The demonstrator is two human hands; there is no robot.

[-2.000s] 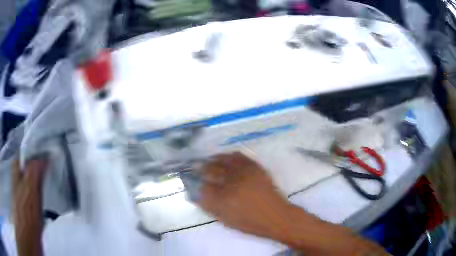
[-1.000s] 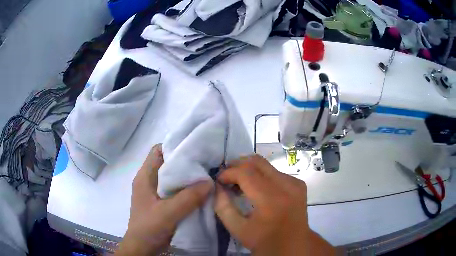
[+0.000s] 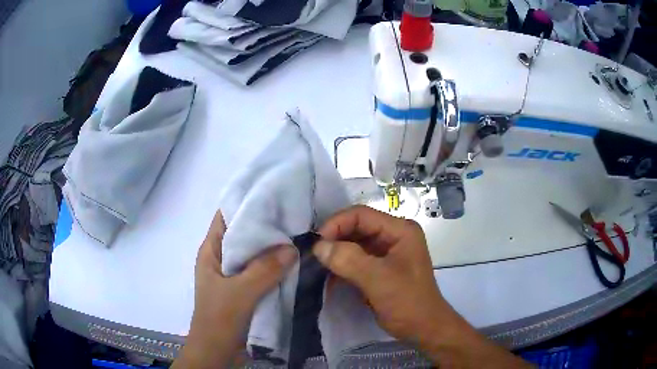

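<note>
A pale grey fabric piece with a dark inner face hangs between my two hands, left of the sewing machine. A dark stitched seam runs down it from its pointed top. My left hand grips its left side, thumb on top. My right hand pinches the edge at the seam with thumb and fingertips. Below the pinch the piece parts and shows a dark strip. The presser foot area has no fabric under it.
Another grey and dark piece lies at the left. A stack of sewn pieces lies behind. Red and black scissors lie right of the machine. A red thread cone stands on top. Grey bundles are beyond the left table edge.
Since one second ago, the view has shifted slightly, and the piece has opened below my right fingers, showing more dark face. Two seconds ago my right hand was at the machine, apart from my left.
</note>
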